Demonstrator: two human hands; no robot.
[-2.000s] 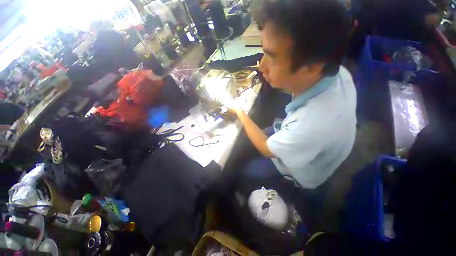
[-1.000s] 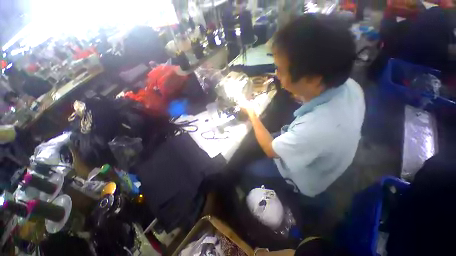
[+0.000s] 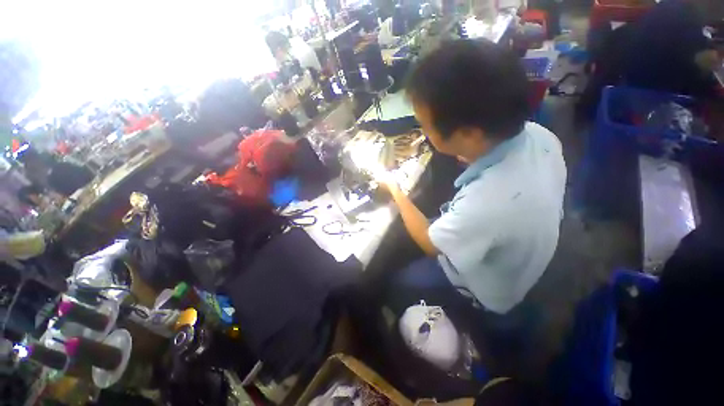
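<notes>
Neither of my hands shows in the view. A tan-rimmed basket [image 3: 367, 374] is cut off by the bottom edge, with a crumpled white and grey heap [image 3: 337, 394] and brownish bits inside. A pile of dark fabric [image 3: 290, 289] lies flat on the table just beyond it, to the left. A person in a light blue shirt [image 3: 508, 210] sits to the right, with a hand [image 3: 387, 178] under a bright lamp at a sewing machine. What the fingers hold is washed out by glare.
Thread cones [image 3: 89, 313] stand at lower left beside a yellow ring [image 3: 187, 319]. A red-orange bundle [image 3: 266, 158] and blue piece [image 3: 284, 191] lie behind the dark fabric. A white round object [image 3: 429, 333] is by the person's seat. Blue crates [image 3: 607, 119] stand at right.
The view has shifted, so the basket and thread cones show more than two seconds ago. The basket sits slightly lower than one second ago. The person's head is bent further down towards the machine.
</notes>
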